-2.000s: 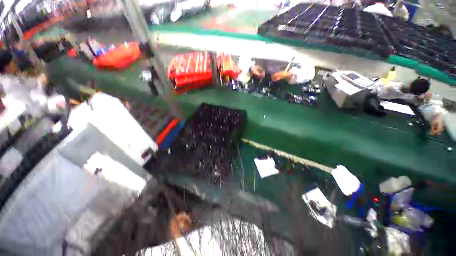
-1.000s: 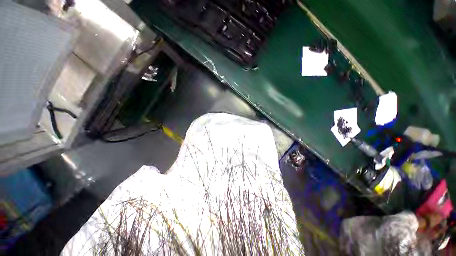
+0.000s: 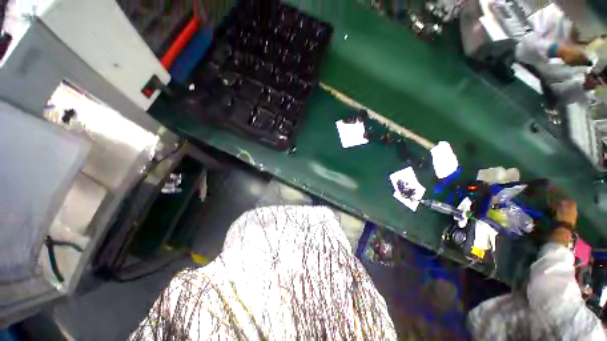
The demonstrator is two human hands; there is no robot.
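Note:
Neither of my hands shows. Nearest on the green bench lies a white paper with a dark heap of screws point(image 3: 406, 190). The power screwdriver point(image 3: 440, 207) lies beside it, its tip near the paper's edge. A plain white paper point(image 3: 351, 133) lies further left, with small black units point(image 3: 394, 138) along a long cream strip point(image 3: 373, 118). A rumpled white piece point(image 3: 443, 160) lies at the strip's right end. A large black gridded tray point(image 3: 266, 80) holds shiny units at the left.
A grey-white machine point(image 3: 100, 50) stands left of the bench. Clear plastic bags point(image 3: 511, 217) and blue items lie at right. Another person's hand point(image 3: 566, 214) and white sleeve are beside them. Across the bench, another worker's hand point(image 3: 571, 54) is near a grey box point(image 3: 484, 30).
The view has swung, so the papers sit lower and further left than one second ago and more of the black tray shows. The other person's hand at right now reaches over the bench.

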